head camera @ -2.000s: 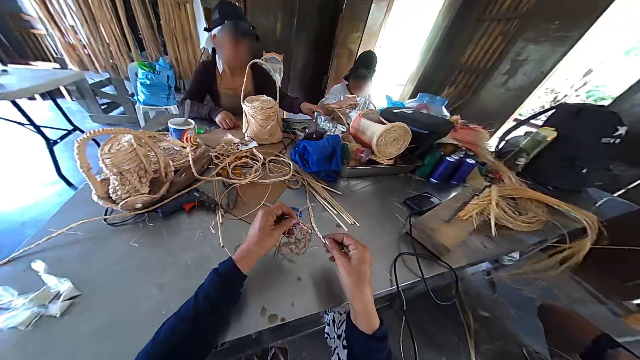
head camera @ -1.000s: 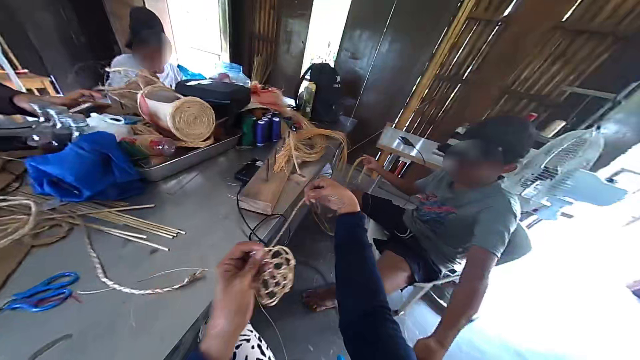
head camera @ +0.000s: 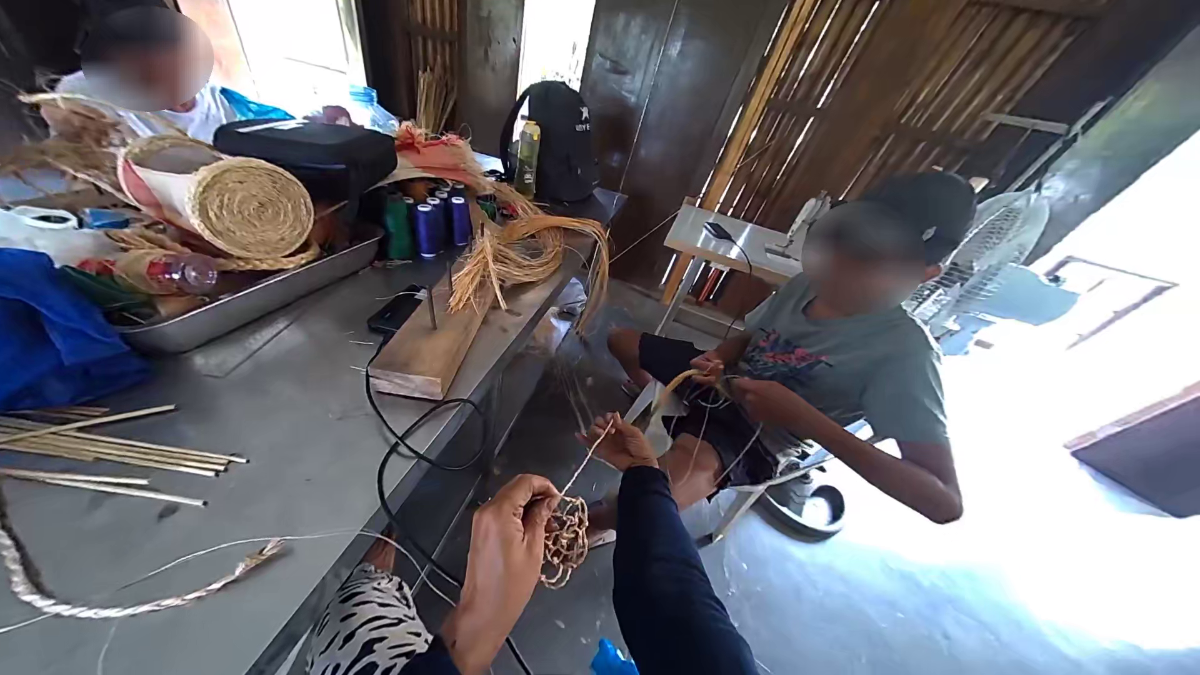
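Note:
My left hand [head camera: 511, 553] pinches the top edge of a small openwork piece of knotted natural-fibre cord [head camera: 565, 542], which hangs beside its fingertips. A thin twisted strand [head camera: 589, 458] runs up and to the right from that piece to my right hand [head camera: 621, 442], whose fingers grip its far end. Both hands are off the table, just past its front edge. On the tabletop to the left lies a braided cord [head camera: 141, 607] with a frayed end. The lower side of the knotted piece is partly in shadow.
A seated person [head camera: 844, 366] works fibre close beyond my right hand. A nailed wooden board [head camera: 441, 347] with loose fibre [head camera: 525, 253], a black cable [head camera: 382, 469], thin sticks [head camera: 112, 450] and a metal tray [head camera: 272, 300] holding a coiled basket [head camera: 248, 206] are on the table [head camera: 272, 412].
The view has swung far to the right. My hands were over the tabletop and are now beyond its edge. Since one second ago, my right hand has moved nearer my left, the strand stretched between them.

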